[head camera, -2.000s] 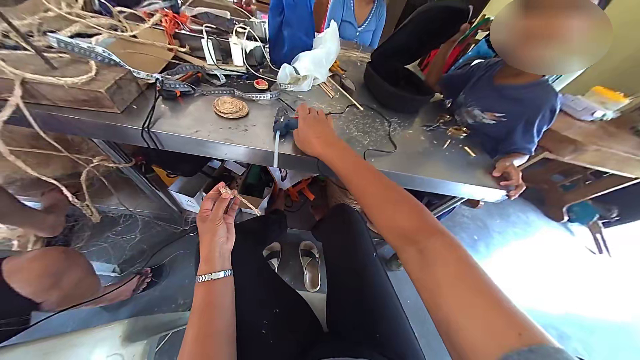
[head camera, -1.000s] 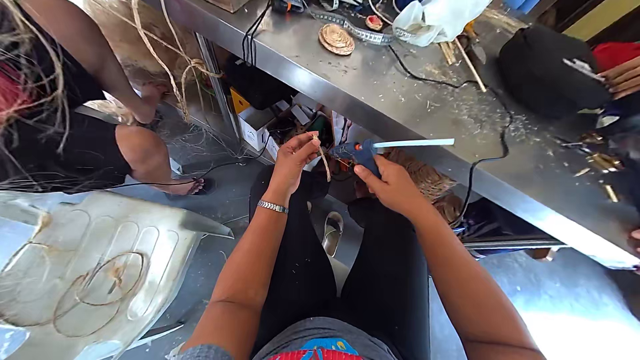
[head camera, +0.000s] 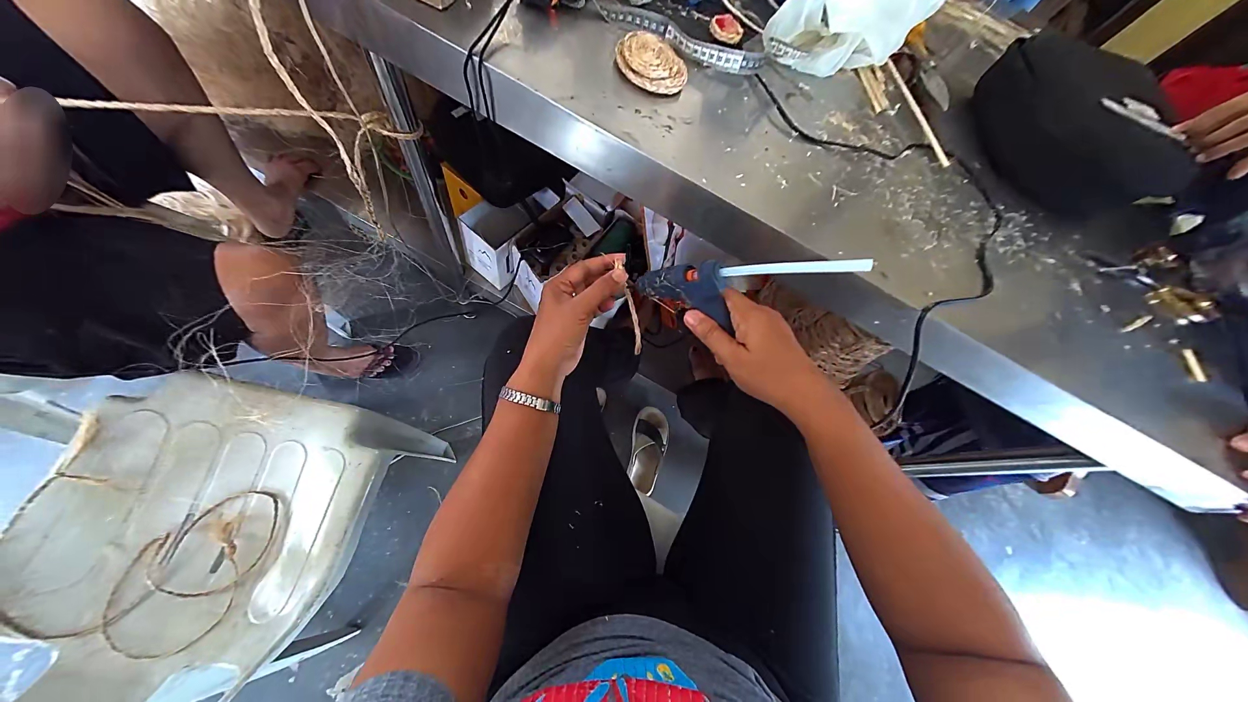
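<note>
My right hand grips a blue hot glue gun by its handle, with a long white glue stick jutting from its back to the right. The gun's nozzle points left, close to my left hand. Between the thumb and fingers of that hand is a small piece of braided natural fibre, whose tail hangs down. On the metal table above lie a coiled fibre disc, a measuring tape and a small red-centred coil.
The metal table's edge runs diagonally ahead of me. A black cord hangs over it. A black bag and another person's hand are at right. A plastic chair with loose twine and a person's leg are at left.
My right hand has moved from the tabletop to beside my left hand, the glue gun now lifted off the table in it. The view has tilted down and shifted.
</note>
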